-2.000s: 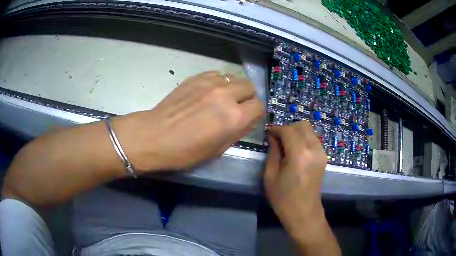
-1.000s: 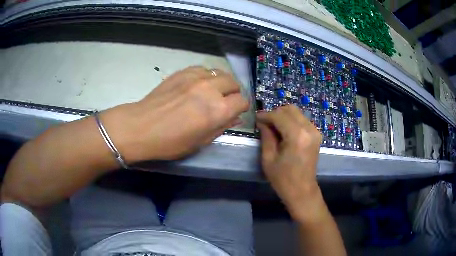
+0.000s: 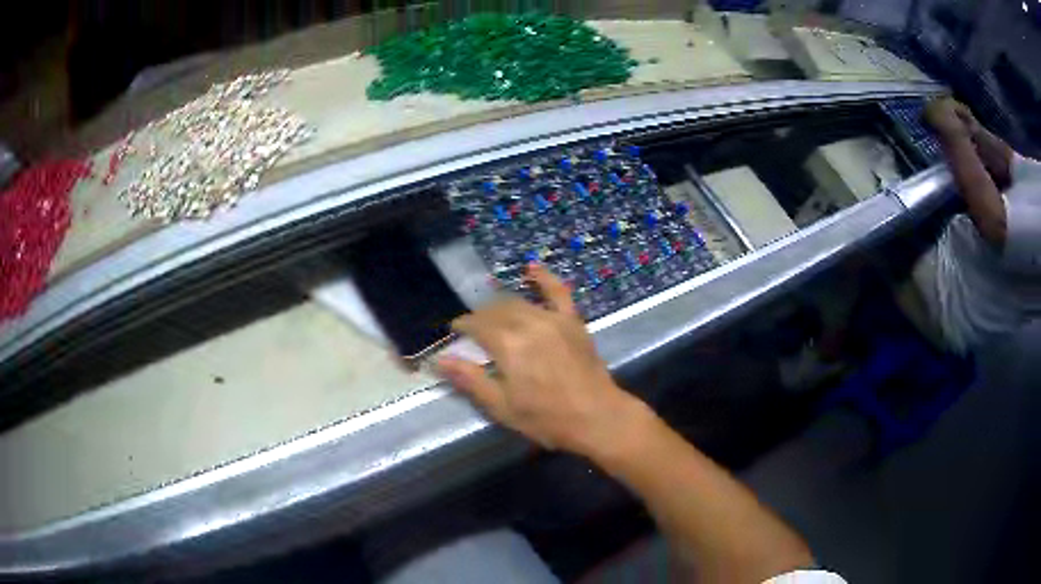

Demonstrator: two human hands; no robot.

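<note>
The circuit board panel point(image 3: 588, 234), crowded with tiny blue, red and green parts, lies between the conveyor rails. My right hand point(image 3: 537, 359) is over the near rail at the panel's lower left corner. Its fingers are spread, and I see nothing in them, though the hand is somewhat blurred. The thumb and a finger are beside the lower end of a black smartphone point(image 3: 405, 291), which lies below rail level, left of the panel. I cannot tell if they touch it. My left hand is out of the picture.
Beyond the far rail point(image 3: 343, 160) lie heaps of red components point(image 3: 34, 228), white components point(image 3: 217, 143) and green components point(image 3: 502, 57). A silver bar point(image 3: 721, 211) is right of the panel. Another person's hands point(image 3: 970, 137) are at another board at the far right.
The view has swung left, bringing in the red and white heaps and smartphone. My left hand has left the picture. My right hand's fingers have spread and moved off the panel's lower left part.
</note>
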